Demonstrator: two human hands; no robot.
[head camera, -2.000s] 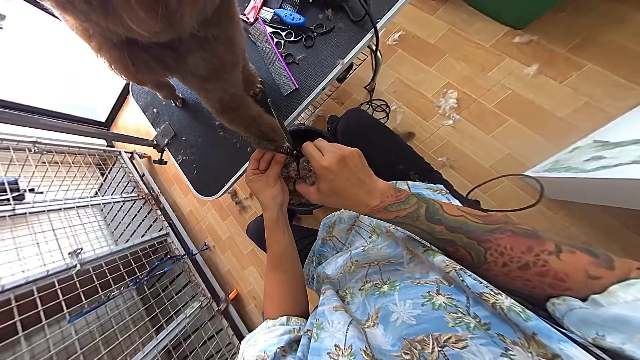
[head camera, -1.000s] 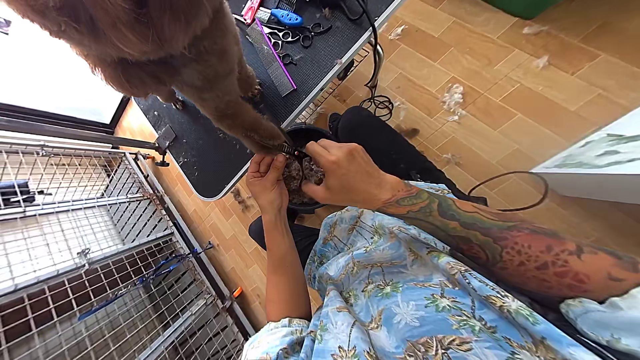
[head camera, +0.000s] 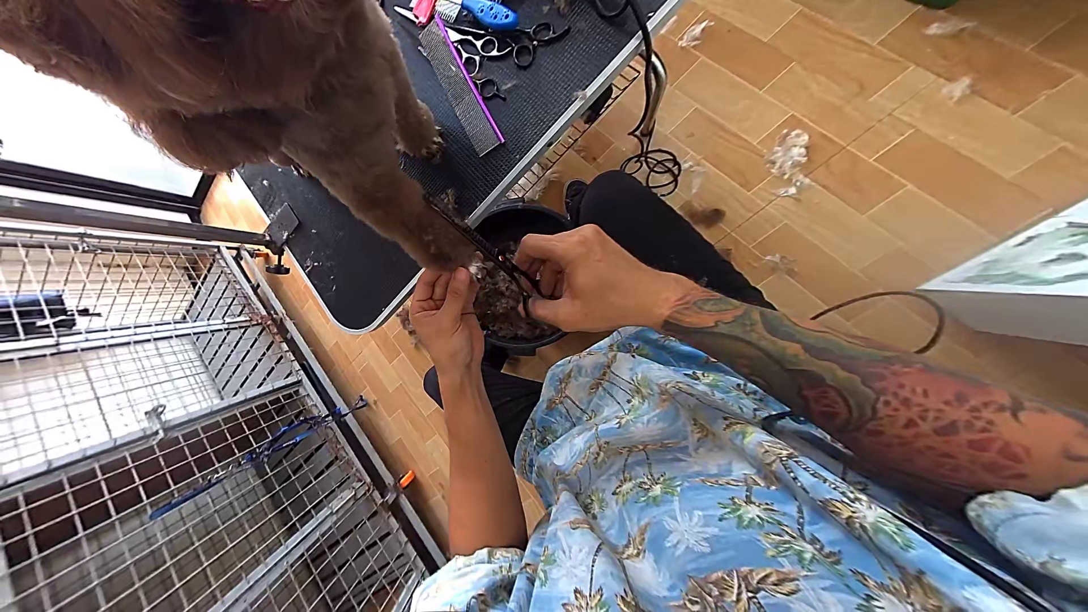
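Note:
A brown curly-coated dog (head camera: 340, 127) stands on a black grooming table (head camera: 357, 255), one front leg stretched toward me. My left hand (head camera: 448, 319) grips the end of that leg, the dog's paw (head camera: 450, 253), between thumb and fingers. In my right hand (head camera: 586, 276) are dark grooming scissors (head camera: 489, 248), fingers in the handle rings, the blades lying along the upper side of the leg near the paw. How far the blades are apart I cannot tell. Below both hands is a black bucket (head camera: 520, 219) with cut hair (head camera: 501, 310) in it.
A metal comb with a purple spine (head camera: 463, 81), several scissors (head camera: 489, 42) and a blue-handled tool (head camera: 491, 13) lie on the table. Wire cages (head camera: 127, 357) stand at left. Tufts of hair (head camera: 789, 157) and a coiled cable (head camera: 653, 170) are on the tiled floor at right.
The scissors in my right hand have turned, so the blades now lie along the leg's upper side. My left hand stays at the paw.

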